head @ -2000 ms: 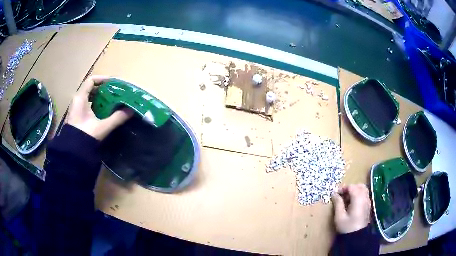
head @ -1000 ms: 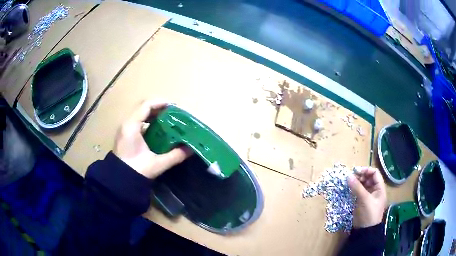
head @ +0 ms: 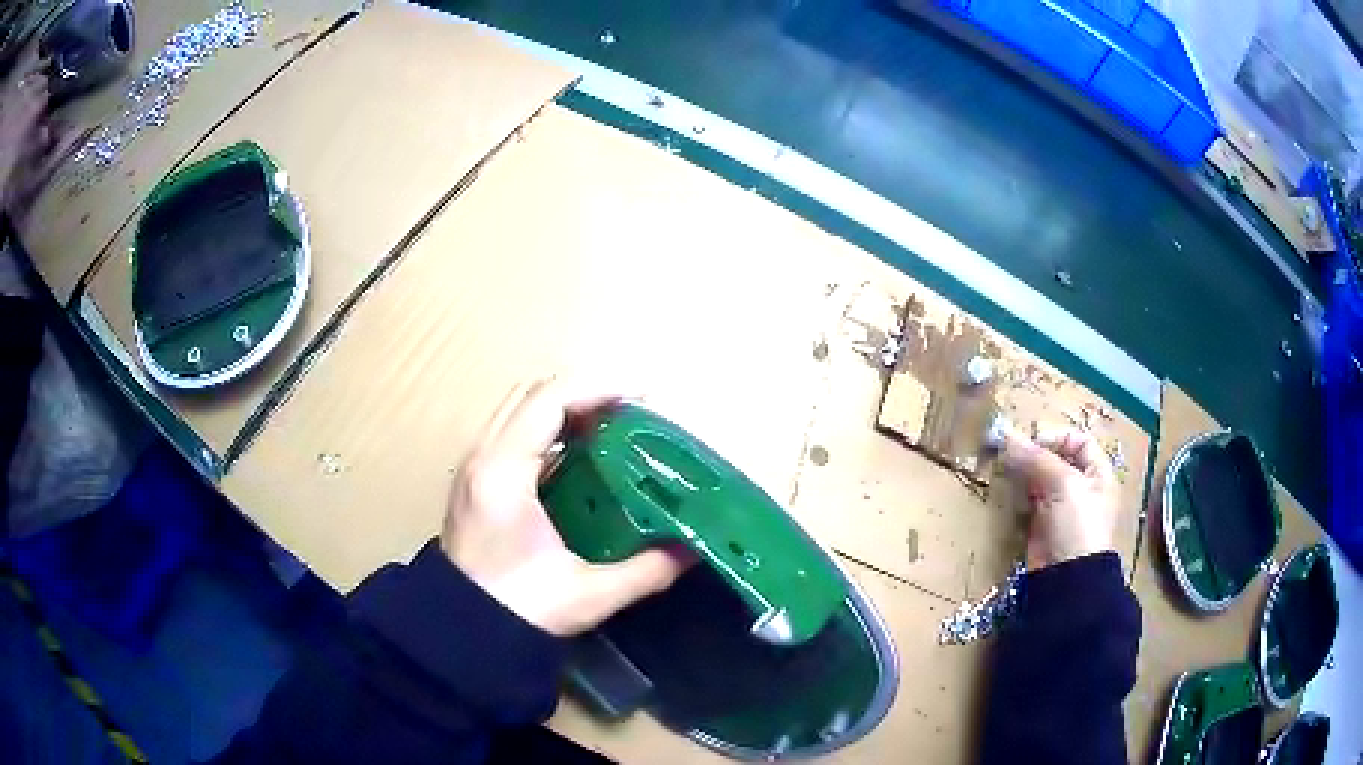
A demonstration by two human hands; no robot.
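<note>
My left hand grips the raised end of a glossy green housing, thumb inside its opening. The housing has a pale rim and a dark inside and is tilted over the bench's front part. My right hand is at the right edge of a small brown stained block, its fingertips pinched together at a whitish blob. Whether a small fitting is between them cannot be told. A second whitish blob sits on the block. The pile of speckled fittings is mostly hidden by my right sleeve.
Another green housing lies at left, and several more lie at right. Loose fittings and another person's hand are at far left. The dark green conveyor surface runs behind the cardboard. Blue crates stand beyond.
My right hand has moved from the pile of fittings up and back to the stained block. My left hand still holds the housing. The camera view has shifted, so the bench things appear moved.
</note>
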